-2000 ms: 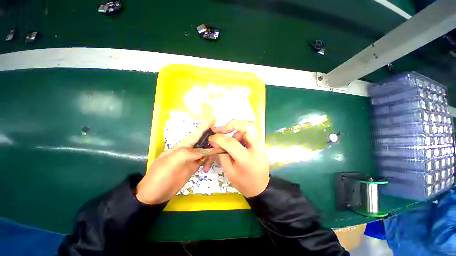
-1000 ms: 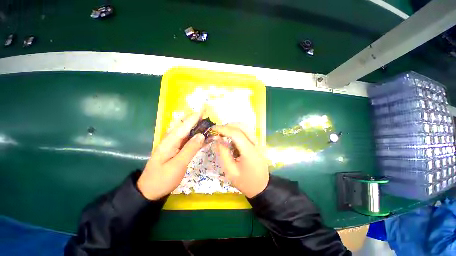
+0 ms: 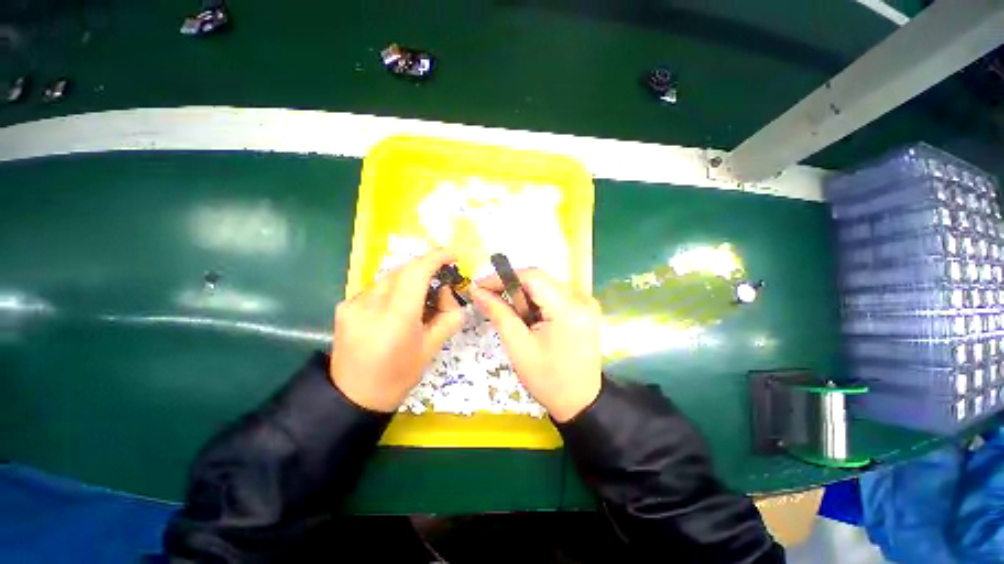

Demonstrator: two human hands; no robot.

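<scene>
My left hand holds a small black electronic unit with a yellow patch between thumb and fingers, above the yellow tray. My right hand holds dark tweezers, their broad dark end sticking up past the fingers. My right fingertips are close to the unit; whether they touch it is hard to tell. A loose heap of small white parts fills the tray under both hands. The tweezer tips are not clearly visible.
Beyond the white rail, black units lie spaced on the green belt. Right of the tray are a shiny amber film, a small round white item, a wire spool and stacked clear blister trays. A blue sleeve shows lower right.
The belt units have shifted left. My left hand has turned the black unit, and a yellow patch shows. The tweezers now stick up from my right hand. The view has shifted slightly.
</scene>
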